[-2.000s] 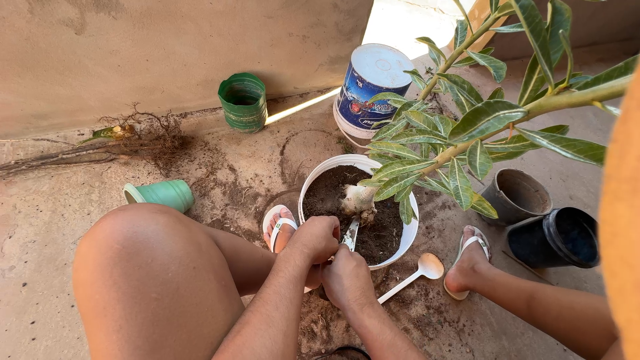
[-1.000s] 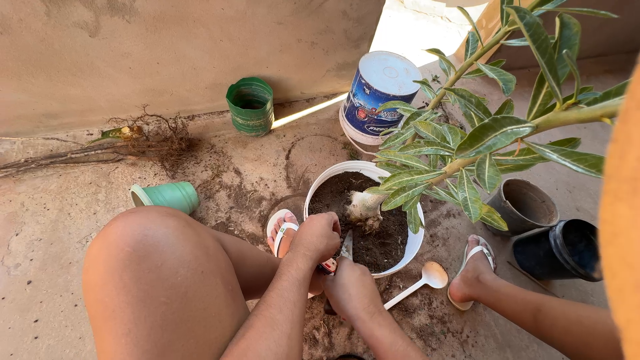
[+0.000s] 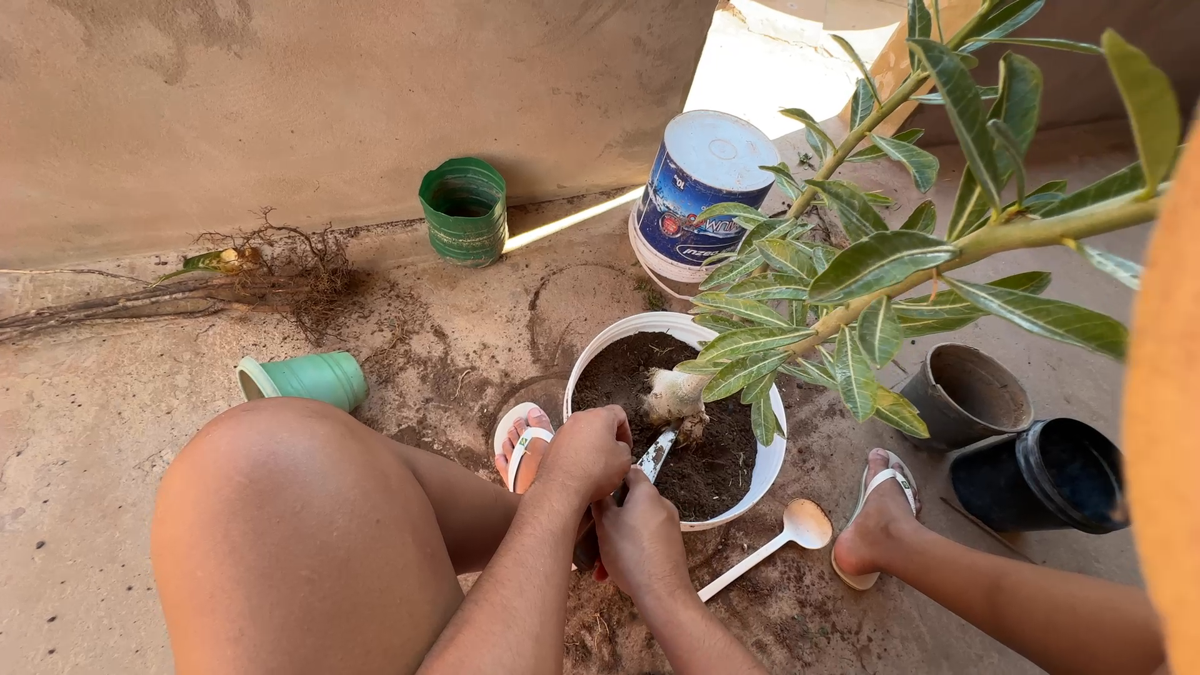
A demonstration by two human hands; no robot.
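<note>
A white plastic bucket [image 3: 771, 466] of dark soil [image 3: 619, 375] stands between my feet. The plant's pale swollen stem base [image 3: 673, 396] rests on the soil, and its leafy branches [image 3: 994, 239] reach to the upper right. My left hand [image 3: 591, 452] is closed at the bucket's near rim, beside my right hand [image 3: 642, 534]. Both are around the dark handles of a cutting tool, apparently garden shears, much of it hidden by the fingers. Its metal blade [image 3: 656, 454] points up toward the underside of the stem base.
A white spoon [image 3: 804, 525] lies right of my hands. Behind stand a green pot [image 3: 465, 216] and an upturned blue paint bucket [image 3: 698, 192]. A light green pot [image 3: 314, 378] lies left, near bare rooted stems [image 3: 169, 300]. A grey pot [image 3: 966, 394] and black pot [image 3: 1003, 483] are at right.
My hands have stayed together at the bucket's near rim. The blade shows at a slightly different angle, and a red part visible between my hands one second ago is now mostly hidden.
</note>
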